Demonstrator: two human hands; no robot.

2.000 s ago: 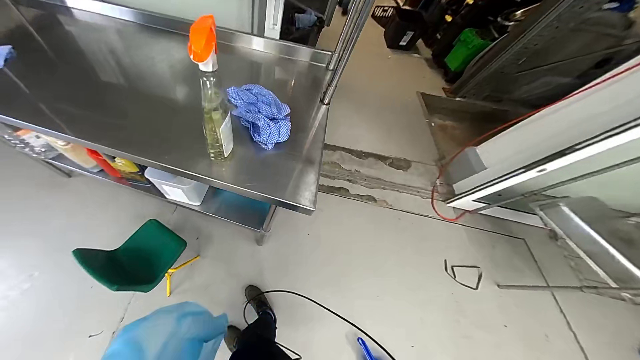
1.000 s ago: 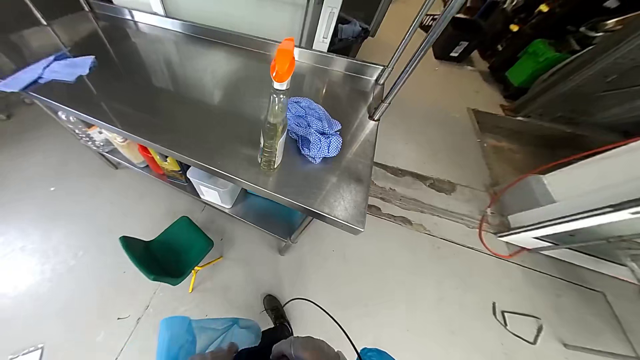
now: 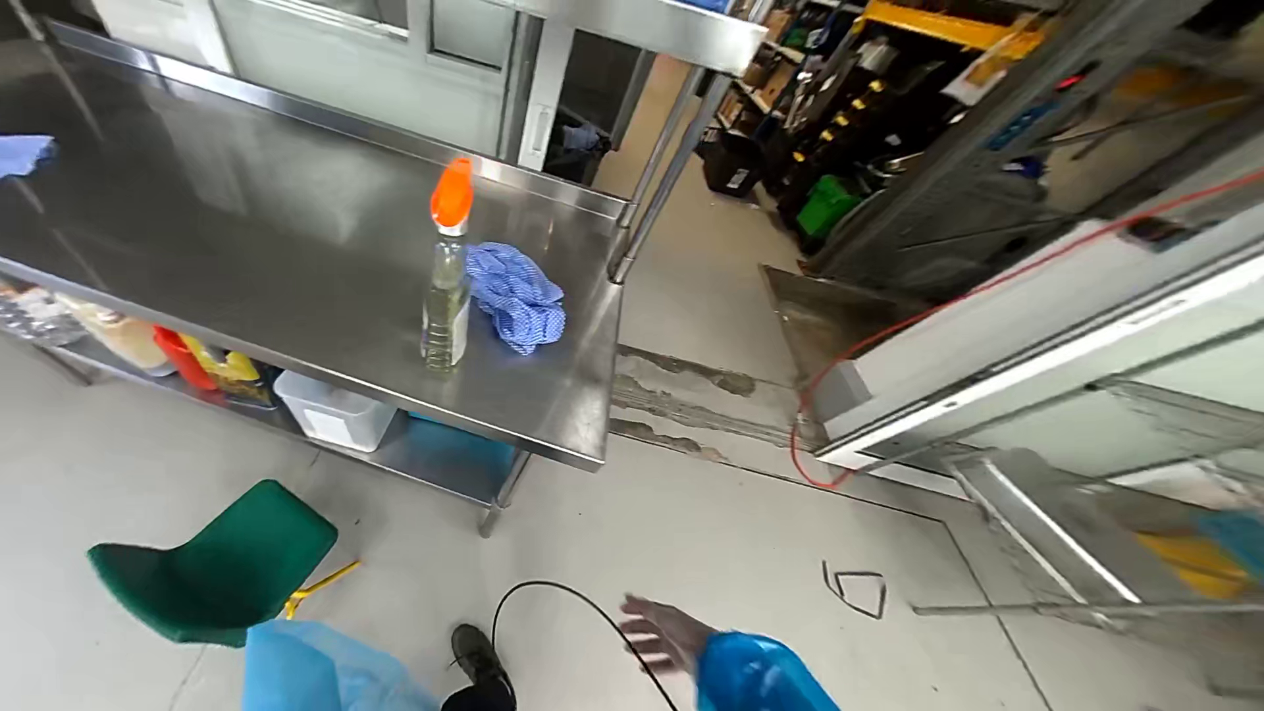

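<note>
My right hand [image 3: 664,637], in a blue plastic sleeve [image 3: 758,673], is over the floor at the bottom centre, fingers spread and holding nothing. A thin black cable [image 3: 583,595] passes by its fingers. My left hand is out of view; light-blue plastic [image 3: 331,671] shows at the lower left. A clear spray bottle [image 3: 444,306] with an orange spray head stands upright near the right end of the steel table [image 3: 267,247]. Beside it lies a crumpled blue patterned cloth [image 3: 515,296]. Another blue cloth [image 3: 25,155] lies at the table's left.
A green chair [image 3: 222,568] with a yellow leg stands before the table. The lower shelf holds a white plastic container [image 3: 334,407] and other containers. A red hose [image 3: 928,314] runs along the doorway at right, near a metal frame [image 3: 1047,533]. A green bin [image 3: 828,205] stands beyond.
My right hand has come out over the floor with its fingers spread; a second earlier, hands showed only partly at the bottom edge. The bottle and cloth beside it have stayed on the table.
</note>
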